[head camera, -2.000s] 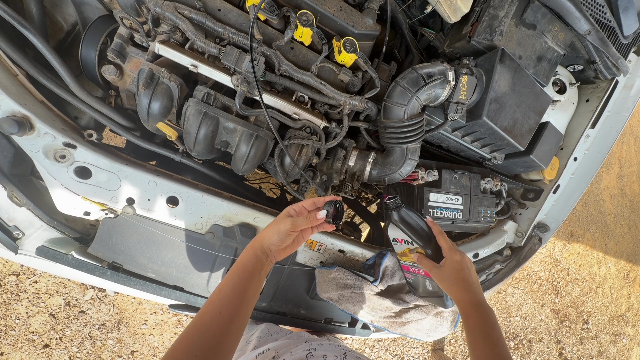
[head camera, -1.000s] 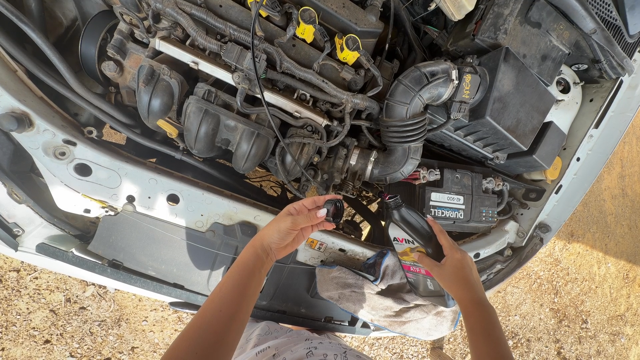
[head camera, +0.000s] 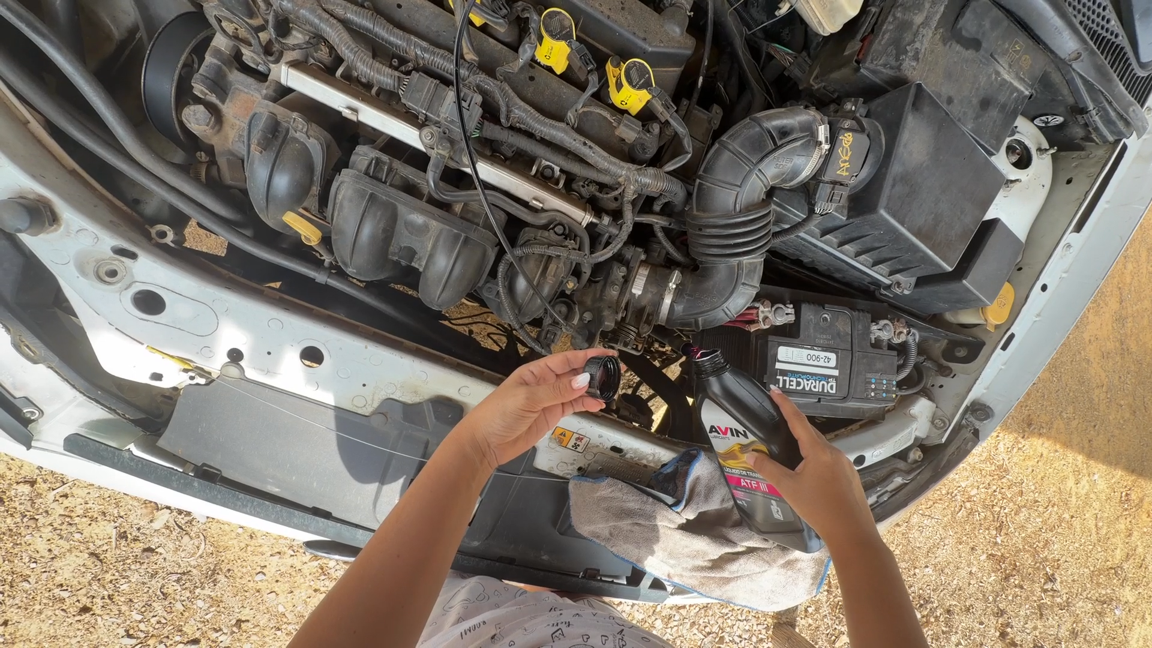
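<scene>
Between the fingertips of my left hand (head camera: 538,401) is a black screw cap (head camera: 602,378), its threaded inside facing right. My right hand (head camera: 810,463) is wrapped around a dark plastic bottle of Avin ATF III fluid (head camera: 747,432). The bottle has no cap on its neck, which points up and left, with reddish fluid at the mouth. Its lower part is over a grey microfibre cloth (head camera: 684,540) lying on the car's front edge. What the bottle's mouth opens onto is hard to tell.
Above the hands lie the ribbed air intake hose (head camera: 731,229), the black intake manifold (head camera: 409,220) and yellow-topped ignition coils (head camera: 630,84). A Duracell car battery (head camera: 814,360) stands right of the bottle, below the air filter box (head camera: 909,189). The white front crossmember (head camera: 270,346) runs beneath.
</scene>
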